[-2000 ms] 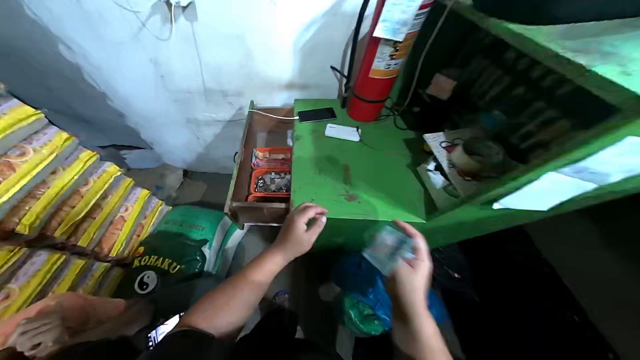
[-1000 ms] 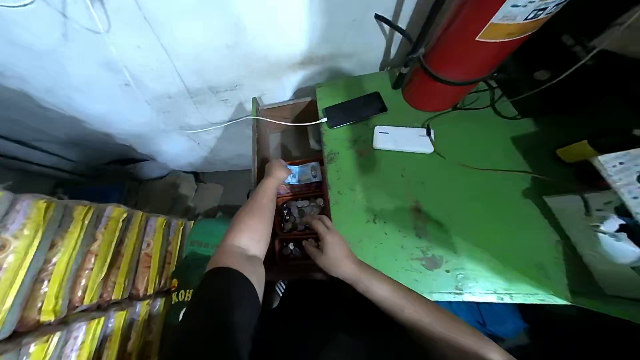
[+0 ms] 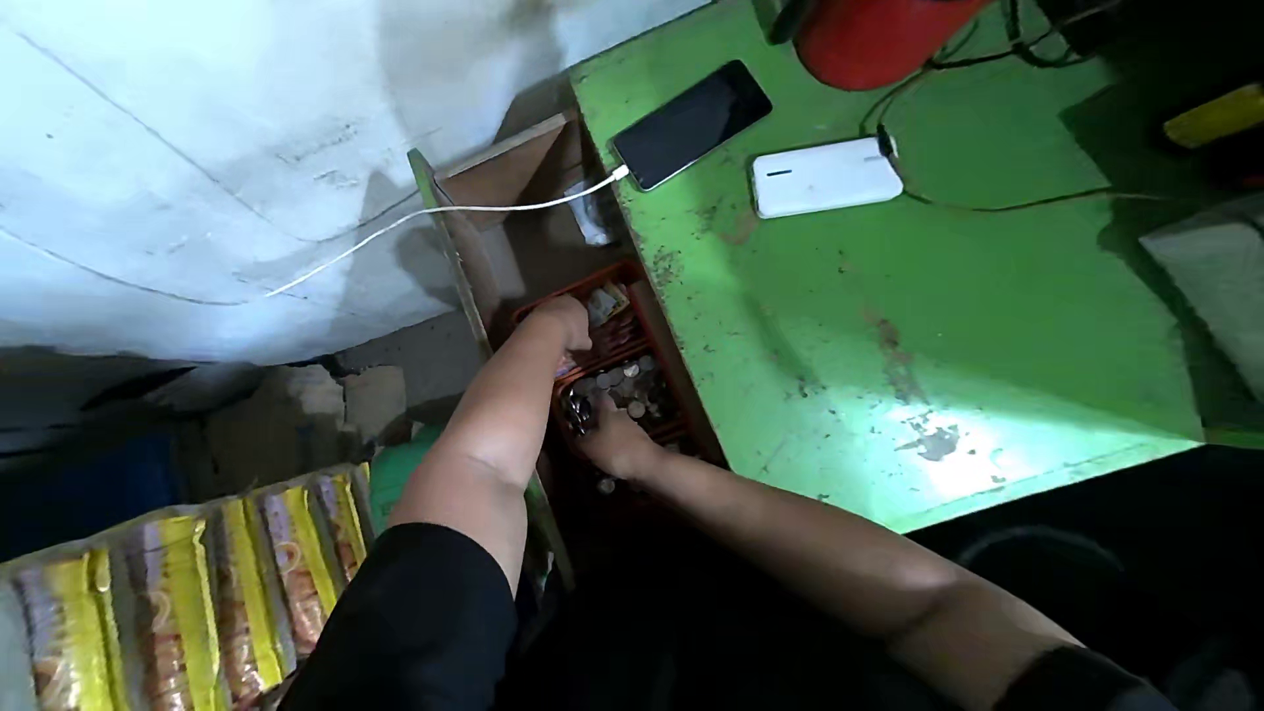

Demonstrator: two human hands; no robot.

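An open wooden drawer [image 3: 464, 247] juts out beside the green table and holds orange-red plastic trays. My left hand [image 3: 565, 321] reaches into the upper tray [image 3: 632, 281], over banknotes [image 3: 612, 331]; its fingertips are hidden, so whether it holds a note cannot be told. My right hand [image 3: 617, 439] is down in the tray below, its fingers among the coins [image 3: 632, 380]; what they grip, if anything, is not visible. A clear plastic piece [image 3: 590, 212] lies at the drawer's far end.
On the green tabletop [image 3: 790, 355] lie a black smartphone [image 3: 691, 123] with a white cable and a white power bank [image 3: 828, 178]. Behind them stands the red fire extinguisher [image 3: 869, 39]. Yellow-striped packets [image 3: 178, 602] are stacked at lower left, near the white wall [image 3: 197, 118].
Two seconds ago my right hand held a banknote outside the drawer; now both hands are inside it. The blue note seen at my left hand one second ago no longer shows. The view has moved closer.
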